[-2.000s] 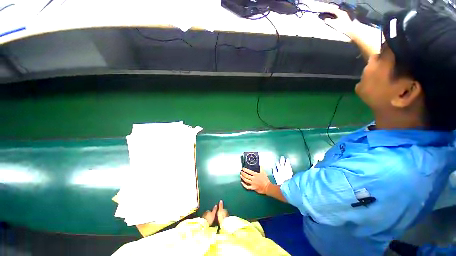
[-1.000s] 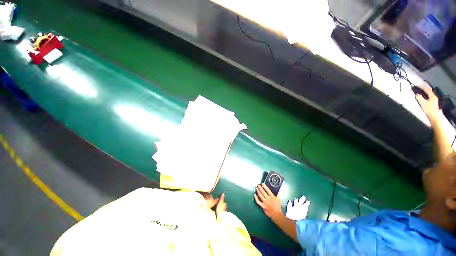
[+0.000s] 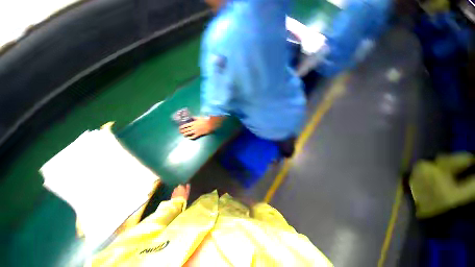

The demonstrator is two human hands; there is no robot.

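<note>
A stack of white paper sheets (image 3: 99, 180) lies on the green bench at left, with tan-yellow backing showing at its lower and right edges. My left hand (image 3: 181, 192) is small and blurred at the bench edge, right of the stack, at the end of a yellow sleeve. Nothing shows in it, but its fingers cannot be made out. My right hand is not in view; only the yellow sleeve shows. A dark smartphone (image 3: 182, 116) lies on the bench beyond the stack, partly under a co-worker's hand (image 3: 200, 126).
A co-worker in blue (image 3: 250, 68) stands at the bench, with another blue-clad person (image 3: 354, 36) behind. A blue stool (image 3: 250, 156) is beside the bench edge. Grey floor with yellow lines (image 3: 312, 125) runs at right. A yellow garment (image 3: 442, 182) shows at far right.
The view has swung right and blurred. The upper shelf gear has left the picture, and the floor and more people have come in. My right hand no longer shows.
</note>
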